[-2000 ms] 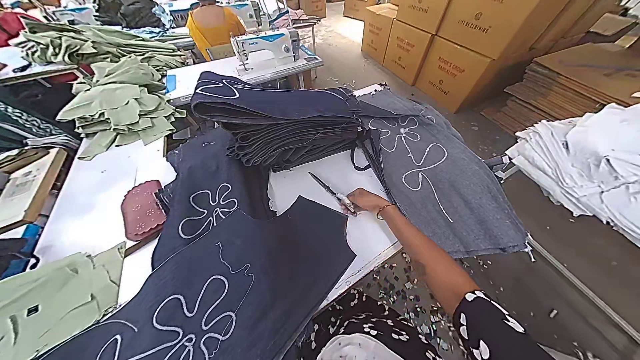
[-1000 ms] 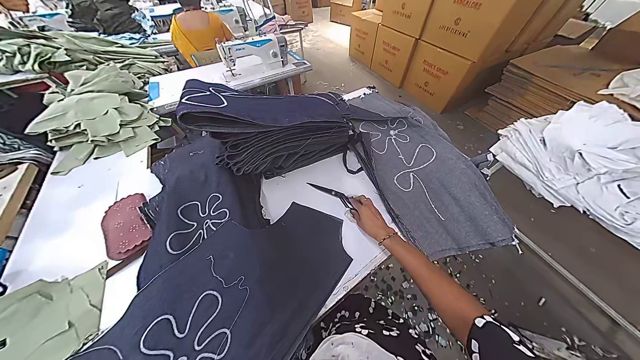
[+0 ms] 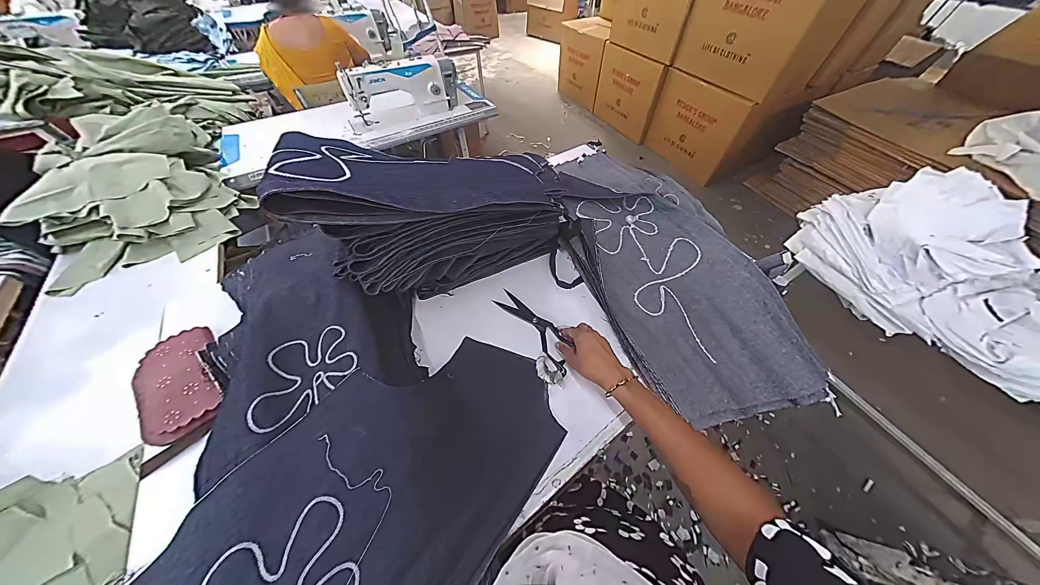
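My right hand (image 3: 589, 353) is closed on one handle of black-bladed scissors (image 3: 528, 317), which lie at the white table top (image 3: 455, 325) with their blades a little apart. White thread or cloth is wrapped on the other handle. Left of the hand spreads a dark denim panel (image 3: 439, 439) with white looped flower trim and a loose thread. A second dark flowered panel (image 3: 301, 325) lies beyond it. A folded stack of dark denim pieces (image 3: 455, 244) sits behind the scissors. A grey denim panel with flower trim (image 3: 691, 309) hangs over the right edge. My left hand is out of view.
Green cut fabric (image 3: 138, 179) and a pink scalloped piece (image 3: 175, 386) lie at left. A sewing machine (image 3: 398, 85) stands behind, near a person in yellow (image 3: 305, 53). Cardboard boxes (image 3: 695, 122), flattened cartons (image 3: 877, 122) and a white cloth heap (image 3: 934, 268) are at right. Scraps litter the floor.
The scissor blades stand wider apart than a second ago, and the wrapped handle has swung toward the near side. The right hand stays at the scissors.
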